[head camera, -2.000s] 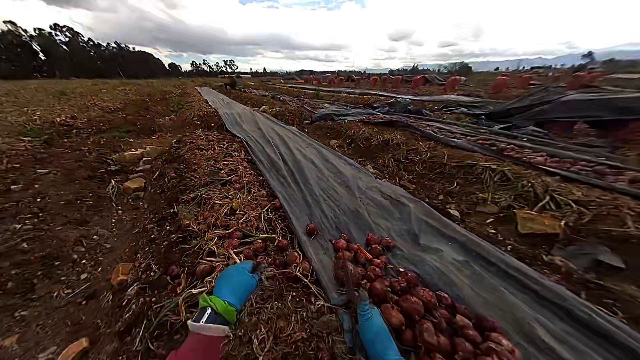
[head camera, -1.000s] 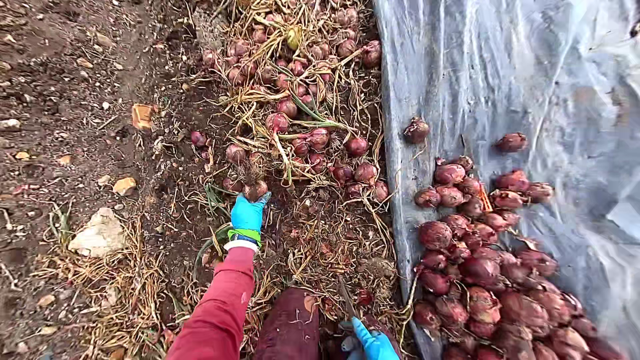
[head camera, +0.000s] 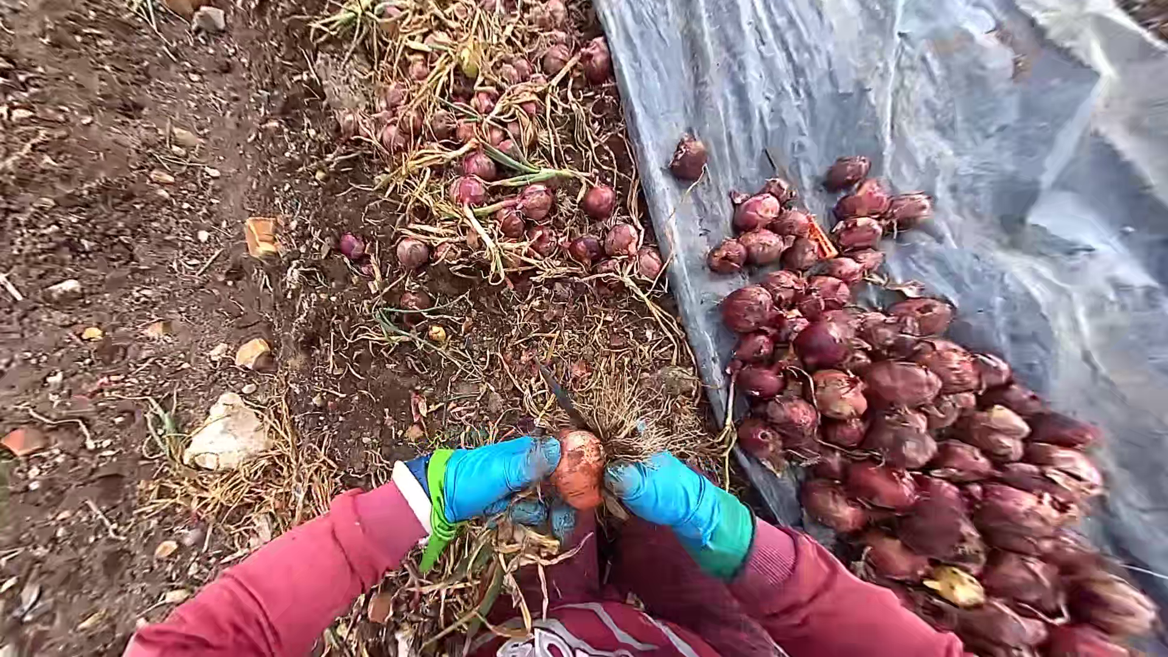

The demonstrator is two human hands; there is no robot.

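My left hand (head camera: 506,479), in a blue glove with a green band at the wrist, grips a reddish-brown onion (head camera: 578,469) with dry leaves hanging below it. My right hand (head camera: 662,493), also blue-gloved, is at the onion's right side by its bushy roots (head camera: 630,420). A dark knife blade (head camera: 561,397) points up and left from between the hands, against the root side; its handle is hidden, seemingly in my right hand. Right of the hands, a heap of red onions (head camera: 899,383) lies on a grey plastic sheet (head camera: 821,82).
Ahead, unsorted red onions with dry leaves and stalks (head camera: 535,201) lie on the soil along the sheet's left edge. Bare soil with a pale stone (head camera: 226,432) and smaller orange-brown stones (head camera: 261,237) is at the left.
The view has tilted down from the field. My left hand has come back toward my body with an onion, and my right hand has moved up to meet it.
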